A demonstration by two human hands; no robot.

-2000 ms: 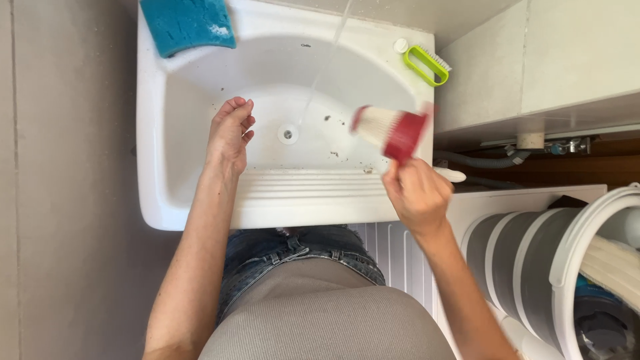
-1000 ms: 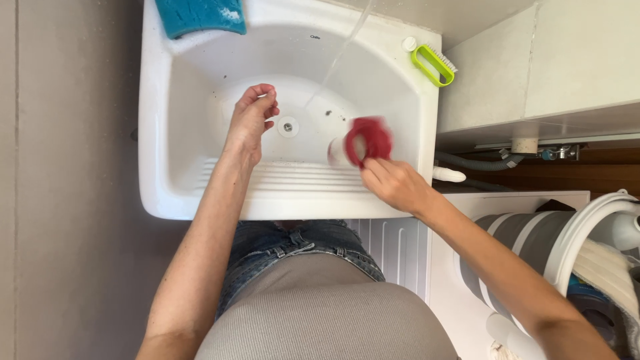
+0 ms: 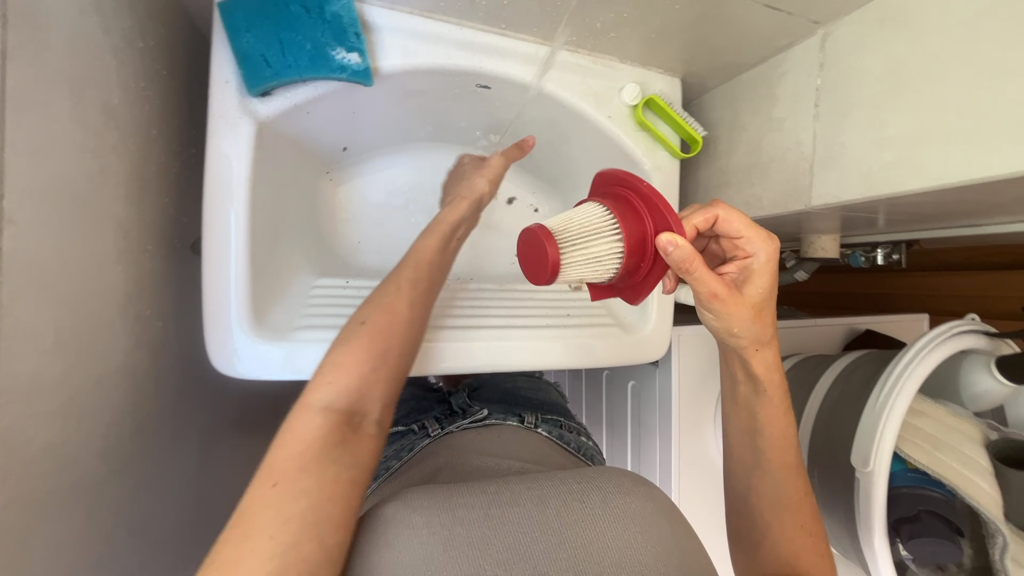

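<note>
My right hand [image 3: 724, 260] grips the rim of a red vacuum cleaner filter [image 3: 604, 240] between thumb and fingers. The filter has cream pleats and a red end cap that points left, over the right side of the white sink [image 3: 436, 364]. Under the thin stream of water [image 3: 532, 92] is my left hand [image 3: 476, 180], slightly blurred, with a finger stretched toward the upper right and nothing visible in it. Small dark bits of dirt [image 3: 512, 201] lie on the basin floor between my left hand and the filter.
A blue sponge-like pad [image 3: 296, 40] lies on the sink's back left corner. At the back right are a green-handled scrub brush [image 3: 668, 128] and a white round cap [image 3: 630, 94]. A grey and white basket [image 3: 872, 432] holding bottles and cloth stands at lower right.
My left hand has moved up and right to the water stream. The filter, blurred in both earlier frames, has its pleated side turned left into view, still in my right hand.
</note>
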